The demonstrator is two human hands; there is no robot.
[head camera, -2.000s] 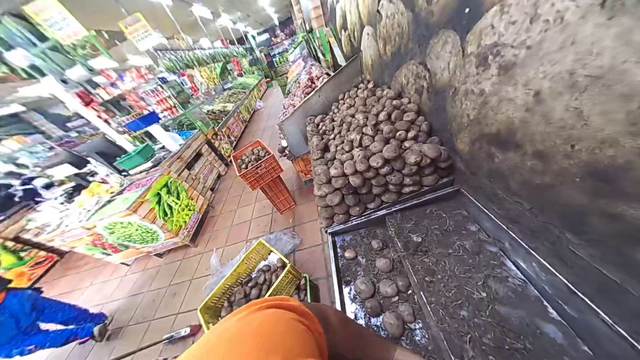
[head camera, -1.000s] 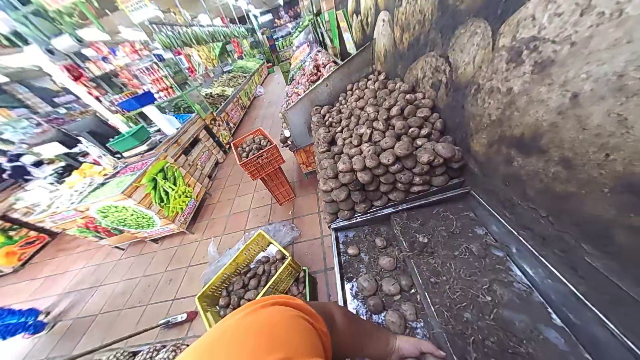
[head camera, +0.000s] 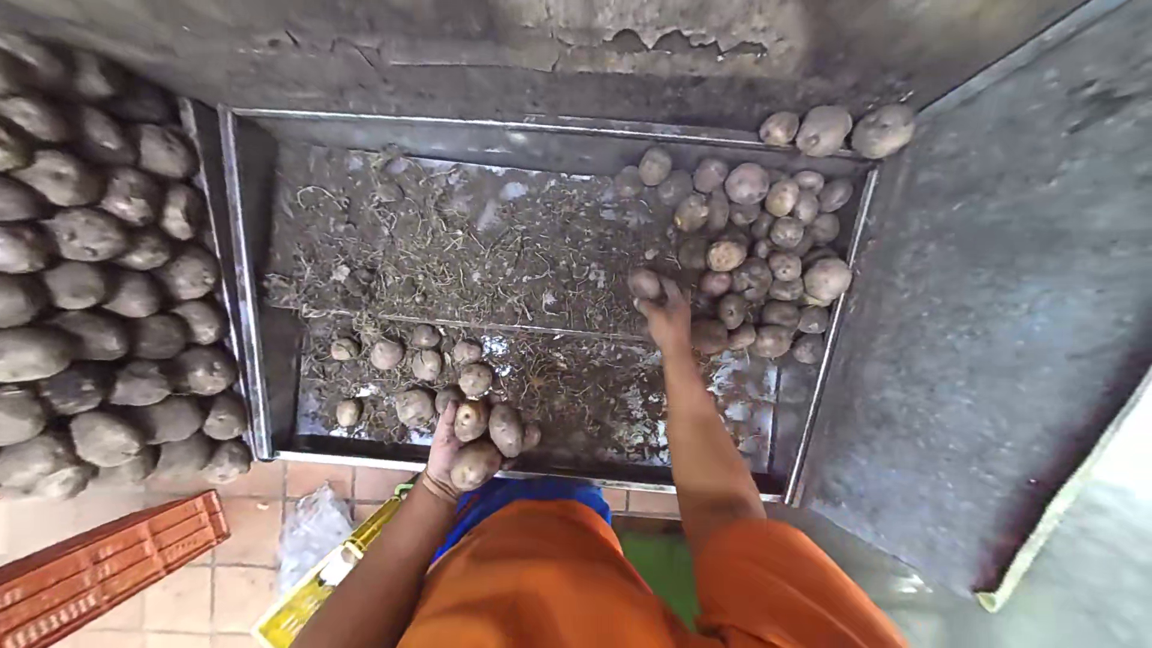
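Observation:
A metal bin (head camera: 540, 477) lined with soil and root bits lies in front of me. My left hand (head camera: 443, 454) is at its near edge, against several potatoes (head camera: 475, 463) bunched beside and on its fingers; whether it grips all of them cannot be told. Over the bin's right half, my right hand (head camera: 664, 315) has its fingers around a potato (head camera: 643, 283), at the left side of a cluster of potatoes (head camera: 751, 279). More loose potatoes (head camera: 426, 364) lie scattered in the near left part of the bin.
A large stack of potatoes (head camera: 99, 333) stands beyond the left divider. Some potatoes (head camera: 823, 130) rest on the far right ledge. A metal panel (head camera: 999, 270) bounds the right side. Below left are a red crate (head camera: 108, 562), a yellow crate (head camera: 324, 585) and a clear plastic bag (head camera: 315, 531).
The view has swung far round onto the bin. Both hands now show over it with potatoes; one second ago only one hand showed, at the bin's near side.

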